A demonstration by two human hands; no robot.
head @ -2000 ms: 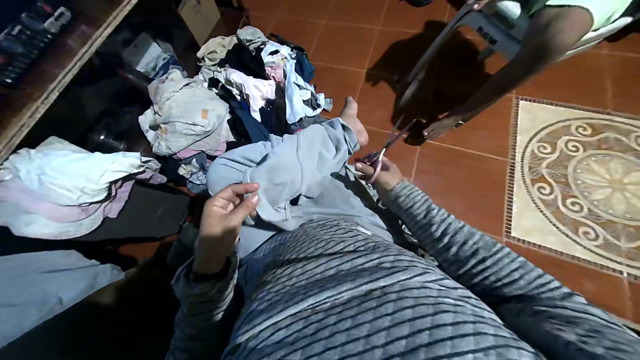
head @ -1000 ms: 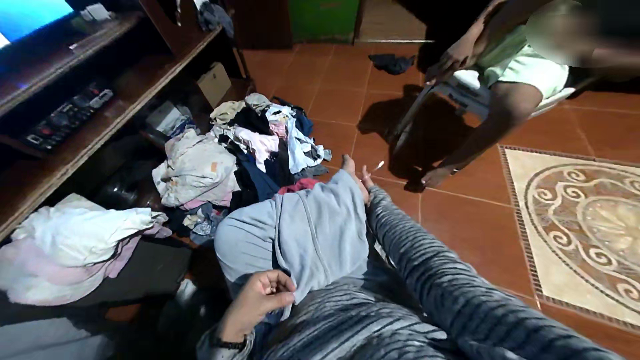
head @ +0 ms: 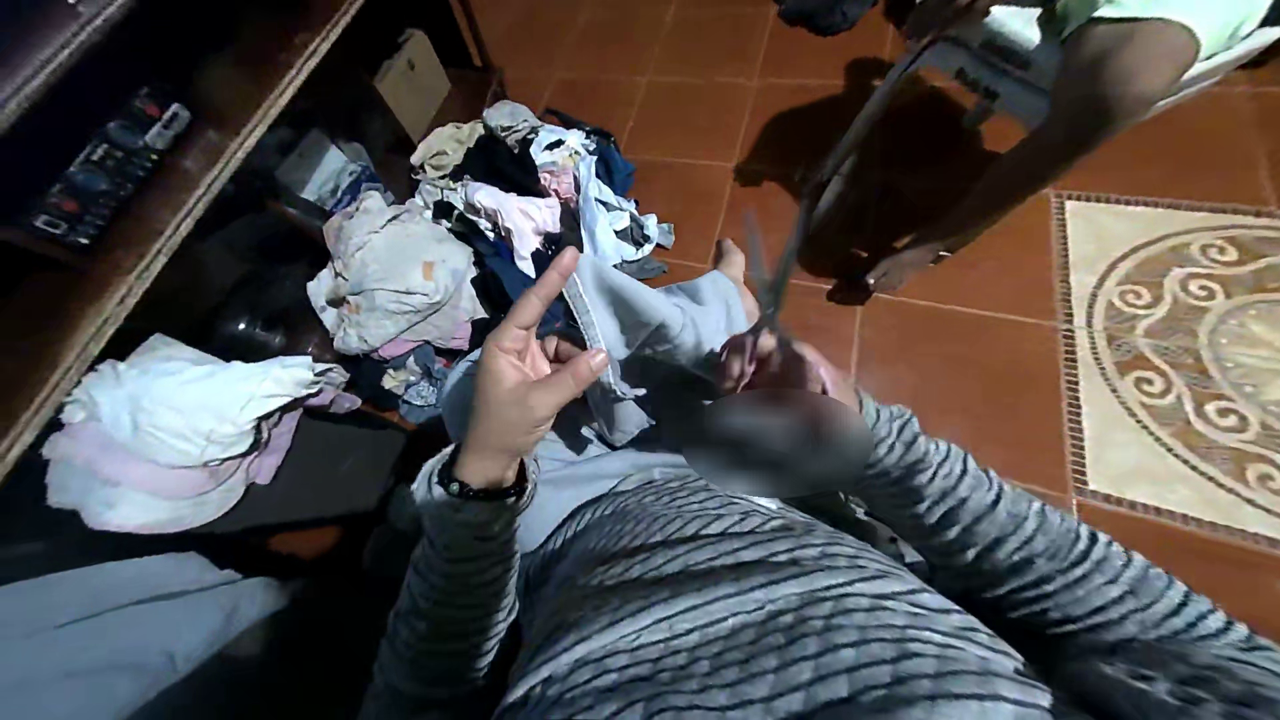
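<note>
My left hand (head: 525, 375) is raised over my lap, its index finger extended and its thumb out, against a narrow pale fabric strip (head: 592, 325) that hangs from near the fingertips. Scissors (head: 775, 265) are in my right hand (head: 780, 365), their blades spread and pointing away from me; the hand is partly blurred. Light grey-blue cloth (head: 660, 310) lies over my legs beneath both hands, and one bare foot (head: 732, 262) shows past it.
A mixed heap of clothes (head: 400, 270) lies ahead to the left, beside a wooden shelf unit (head: 190, 190). Folded white and pink cloth (head: 180, 430) rests nearer. Another person's bare leg (head: 1040, 170) and a chair (head: 1000, 60) are at upper right. A patterned tile panel (head: 1180, 350) marks the floor.
My left hand has risen from my lap, with the strip now at its fingers. My right hand, stretched farther forward one second ago, is back nearer my body with the scissors in view.
</note>
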